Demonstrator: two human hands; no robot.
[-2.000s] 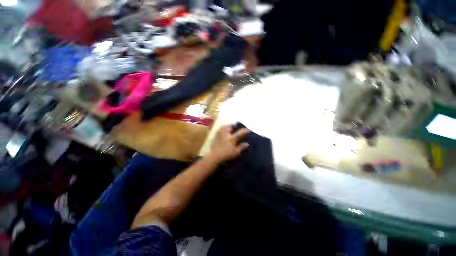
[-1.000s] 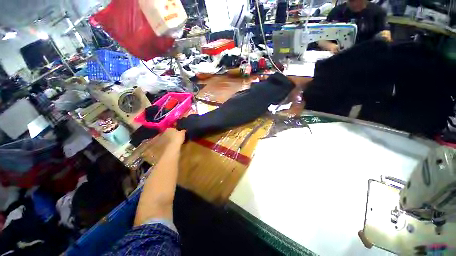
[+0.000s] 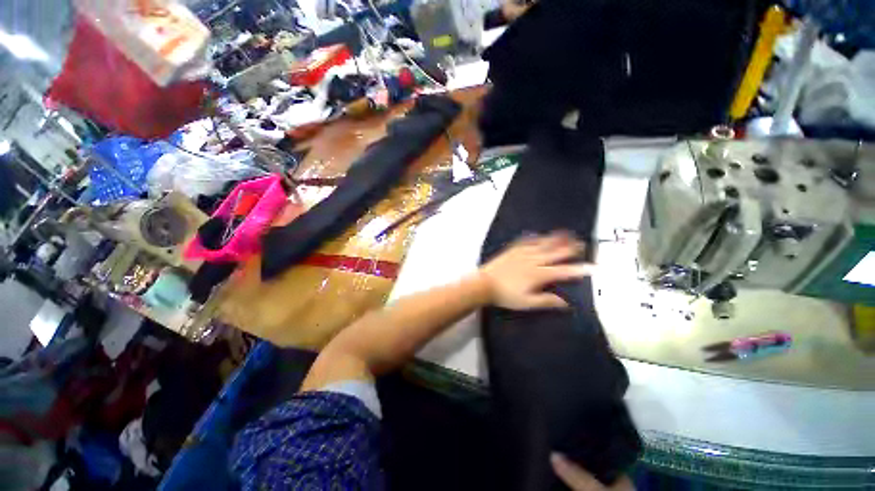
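Note:
A long black garment piece (image 3: 542,355) lies across the white sewing table (image 3: 446,321), from the dark heap at the back down over the front edge. My left hand (image 3: 537,273) lies flat on it, palm down with fingers spread, left of the machine head. My right hand (image 3: 587,476) is cut off by the bottom edge; only part of it shows at the near end of the cloth, and its grip cannot be made out. The cream sewing machine head (image 3: 739,216) stands at the right. Pink and light-blue thread snips (image 3: 758,345) lie on its bed.
A long dark strip (image 3: 369,182) lies on the brown side surface (image 3: 278,312) beside a pink basket (image 3: 240,221). A large black garment heap (image 3: 662,67) is behind the table. A red bag (image 3: 125,81) hangs at upper left.
My left hand has moved from the dark strip's near end to the white table. The black piece now lies across the table. Part of my right hand has come into view. The view has shifted right.

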